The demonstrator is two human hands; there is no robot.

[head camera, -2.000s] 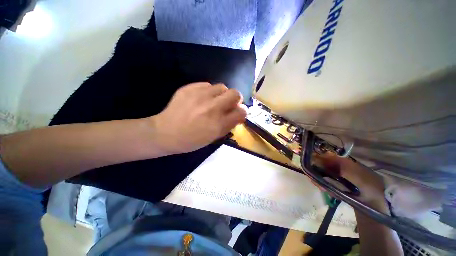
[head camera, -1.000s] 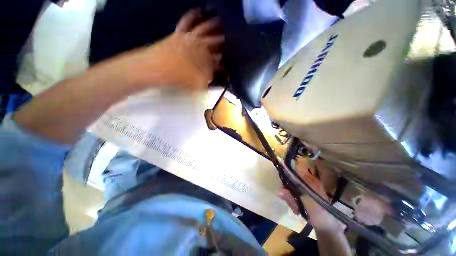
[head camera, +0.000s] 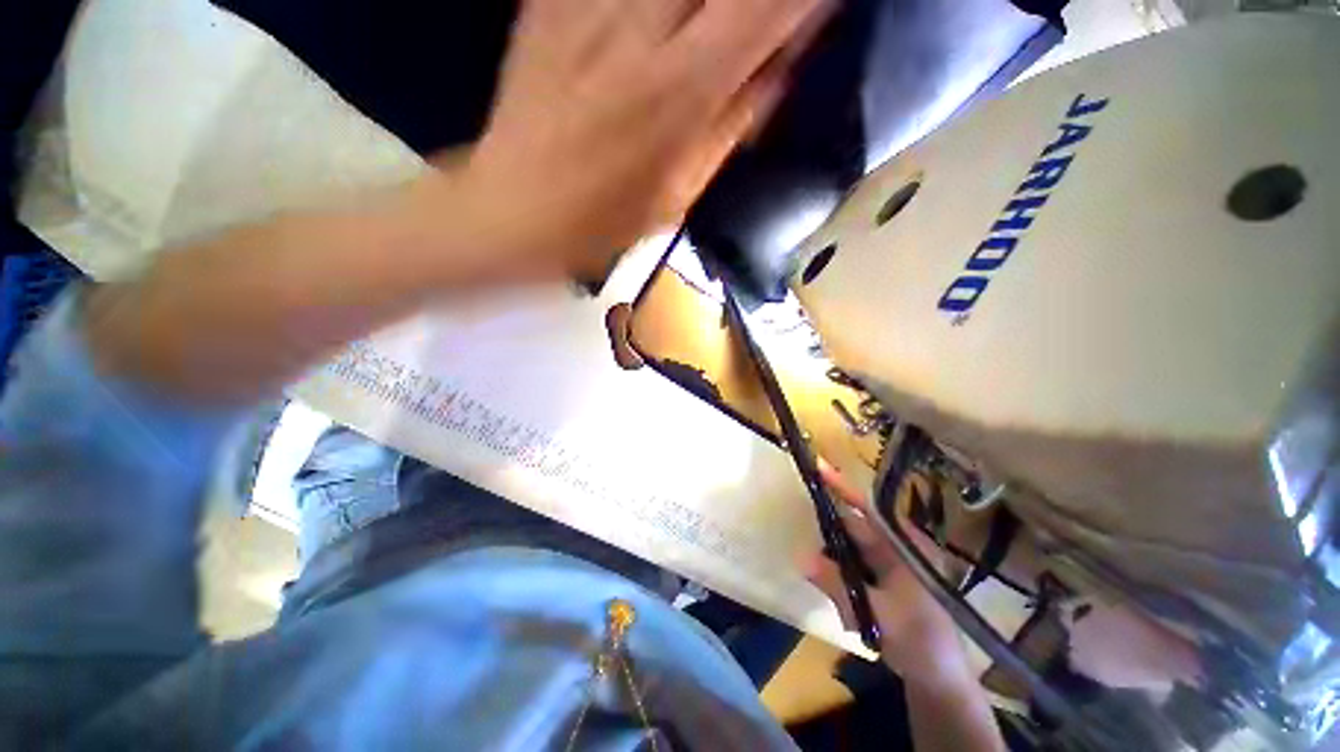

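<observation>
A black fabric panel (head camera: pixel 368 59) lies at the upper left and runs behind my left hand toward the machine head. My left hand (head camera: pixel 647 132) is over the black cloth, blurred, its fingertips partly cut off by the top edge; its grip is unclear. A narrow black strip (head camera: pixel 779 404) runs from the cloth by the needle area across the tan bed plate (head camera: pixel 683 323) to the table's front edge. My right hand (head camera: pixel 882 580) holds this strip between thumb and fingers, right of the bed plate. The presser foot area is mostly hidden.
The cream sewing machine head (head camera: pixel 1073 279) fills the right side. A dark curved bar (head camera: pixel 941 580) crosses in front of my right forearm. The white table (head camera: pixel 485 367) has a printed ruler scale along its front edge. Pale grey-blue cloth (head camera: pixel 941 74) lies behind.
My left hand has moved up and away from the needle area with the black cloth, uncovering table and bed plate. My right hand came out from beside the machine and took the strip.
</observation>
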